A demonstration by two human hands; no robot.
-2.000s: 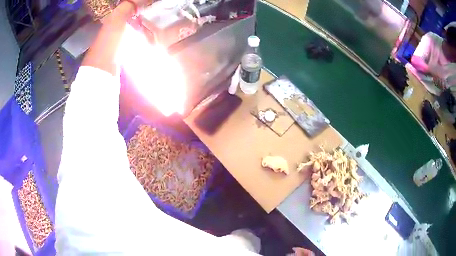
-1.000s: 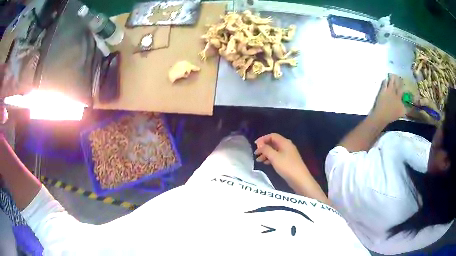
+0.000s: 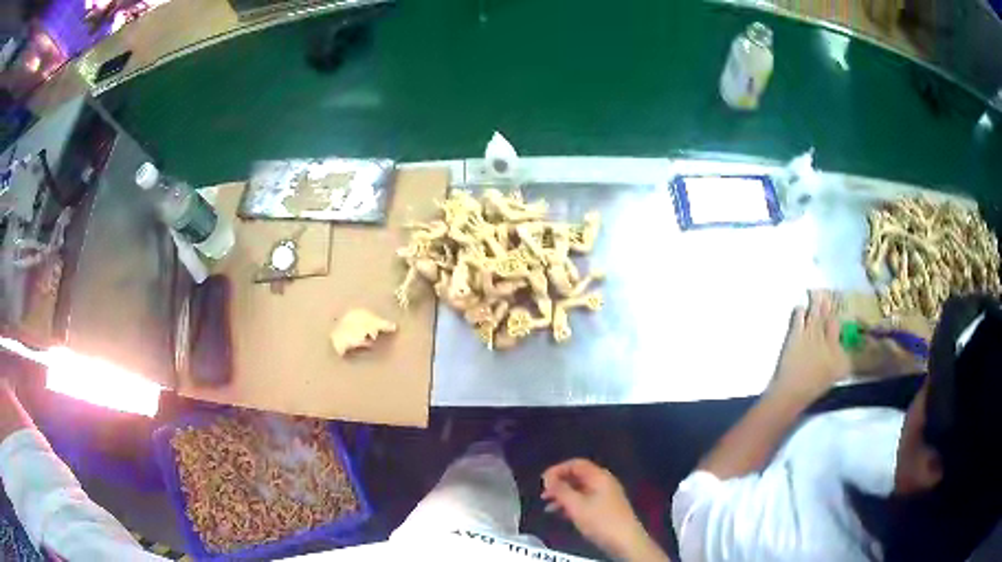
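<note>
A pale cream moulded part (image 3: 363,332) lies alone on the brown cardboard sheet (image 3: 297,379). A heap of tan-cream branching parts (image 3: 505,263) lies right of it, across the cardboard edge and the metal bench top. My right hand (image 3: 582,496) is below the bench edge by my knee, fingers loosely bent and apart, with nothing visible in it. My left hand (image 3: 9,404) is at the left picture edge by the glowing lamp, mostly cut off; its fingers cannot be made out. A small white cup (image 3: 284,257) stands on a square card behind the cream part.
A stained flat plate (image 3: 319,191), a water bottle (image 3: 196,220) and a dark phone (image 3: 211,329) are on the bench. The glowing lamp (image 3: 104,381) is at left. A blue crate of small parts (image 3: 363,514) is below. A person (image 3: 813,472) works at right. A green conveyor (image 3: 593,88) runs behind.
The view has swung right from the lamp side, then tilted up towards the conveyor. My left arm has moved out towards the left edge. The cream part and the heap have stayed in place.
</note>
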